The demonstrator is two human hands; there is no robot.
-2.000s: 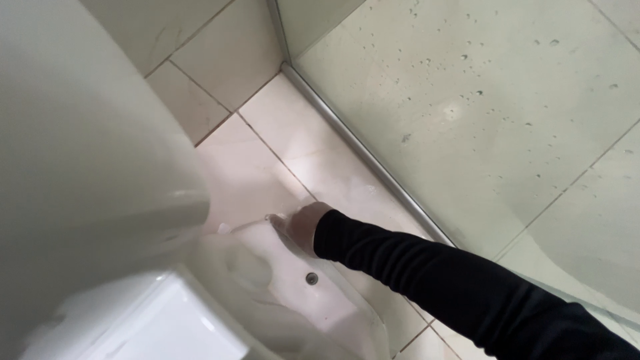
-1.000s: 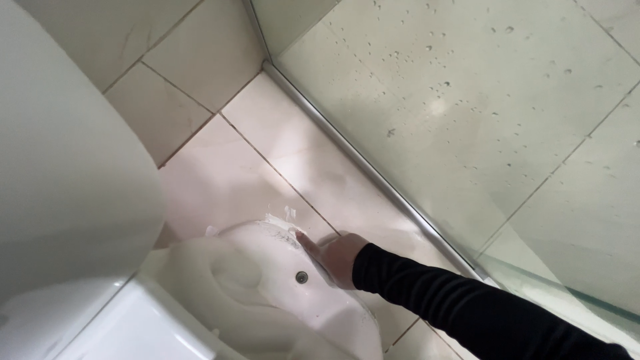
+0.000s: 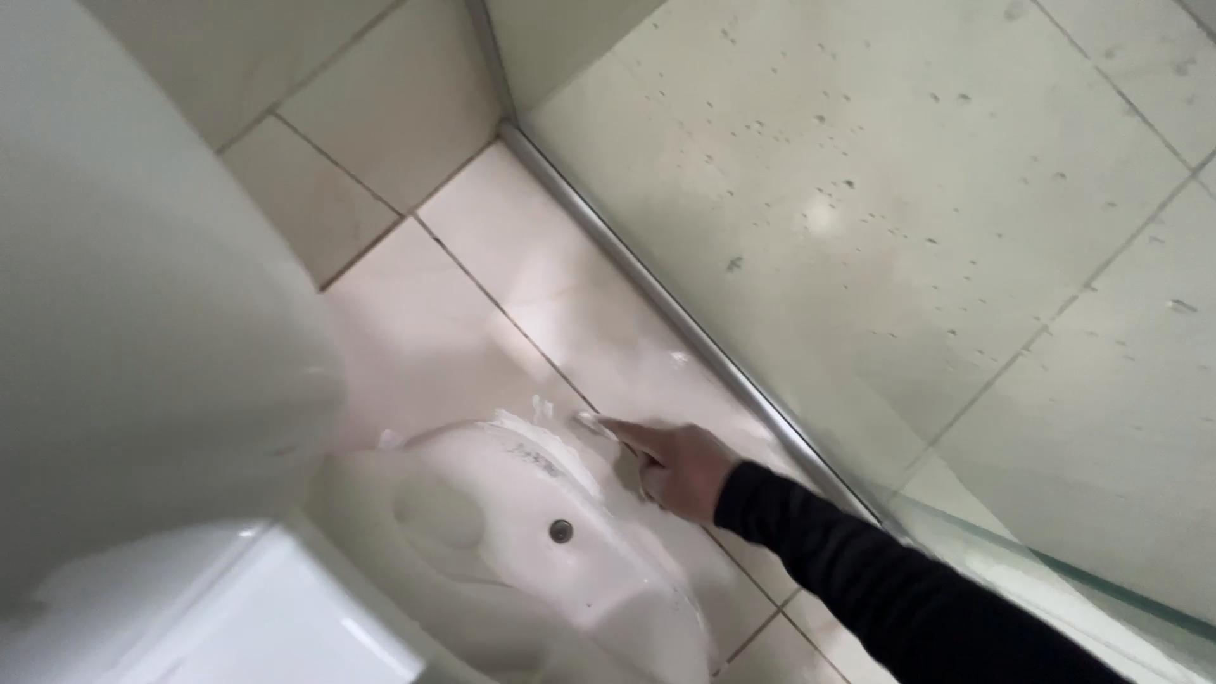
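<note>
My right hand [image 3: 686, 465], in a black sleeve, reaches in from the lower right. Its index finger points out toward a floor tile beside the white ceramic base [image 3: 608, 589] of a bathroom fixture, apparently a toilet. White matter shows at the fingertip; the other fingers are curled, and whether they hold anything is hidden. A strip of white paste [image 3: 551, 442], with a grey rough patch beside it, runs along the base's curved edge. A round metal fastener [image 3: 560, 531] sits in the base. My left hand is out of view.
A glass shower panel [image 3: 855, 237] with drops on it stands to the right, its metal bottom rail [image 3: 665, 304] crossing the floor. Large white fixture surfaces [image 3: 171, 285] fill the left side. Tiled wall [image 3: 380, 114] meets the floor tiles [image 3: 456, 332] at the upper left.
My right hand has moved off the edge of the base onto the floor tile beside it. The white paste, hidden two seconds ago, is in plain sight.
</note>
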